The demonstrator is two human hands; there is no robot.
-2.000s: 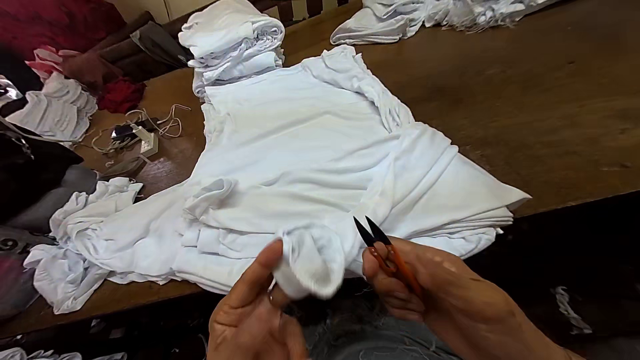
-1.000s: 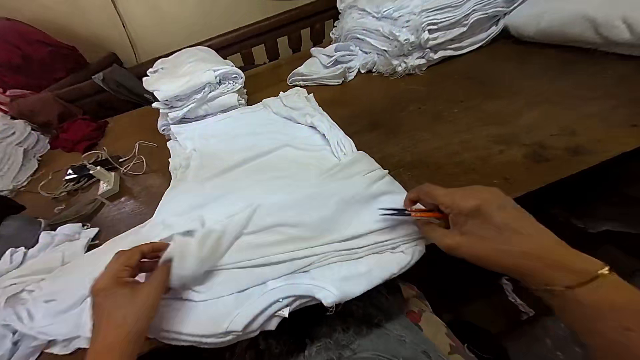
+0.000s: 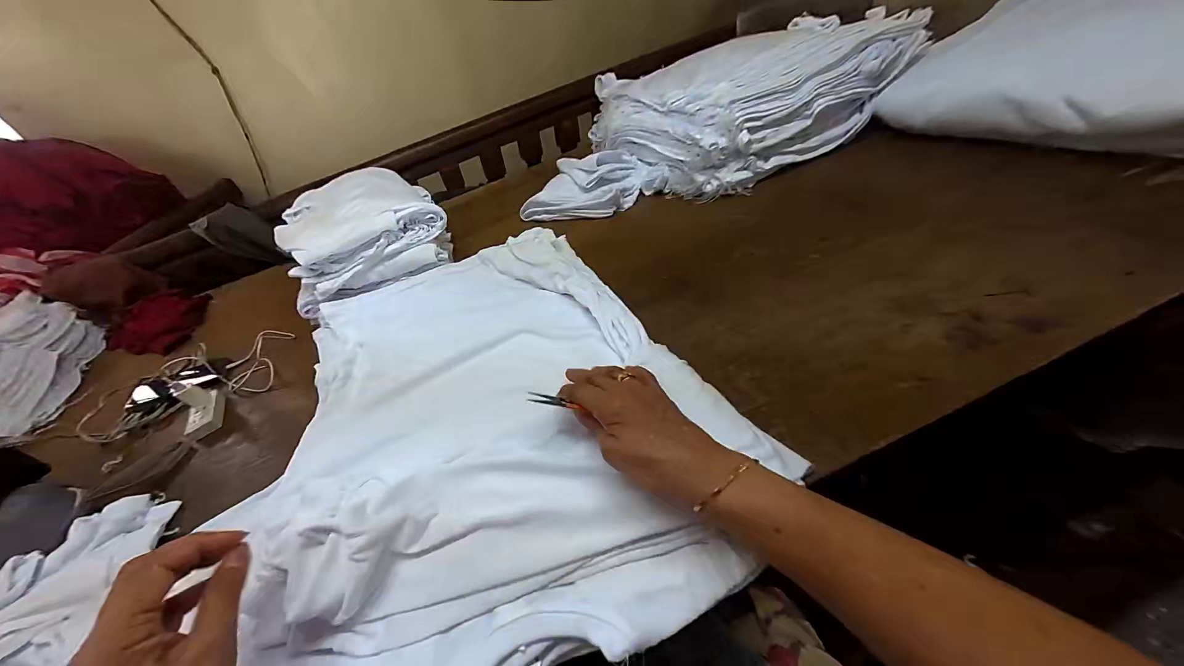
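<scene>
White garments (image 3: 444,407) lie in a layered pile on the wooden table, a ribbed neckline curving at the near edge. On the pile's right part rests my right hand (image 3: 638,425), closed around thread snips (image 3: 555,400) whose dark blades point left. My left hand (image 3: 166,601) is at the lower left, thumb and forefinger nearly together beside bunched white fabric (image 3: 342,555); whether they pinch any cloth is unclear.
A folded white stack (image 3: 361,240) stands behind the pile. Farther right are layered white pieces (image 3: 731,120) and a large white bundle (image 3: 1045,74). Cords with a white socket block (image 3: 204,412), red cloth (image 3: 159,321) and more white cloth (image 3: 42,361) lie left. The wooden table (image 3: 888,277) ends at the right front.
My right hand has come down onto the white pile, snips still held. The white piece that my left hand held up earlier is no longer raised. The view has shifted.
</scene>
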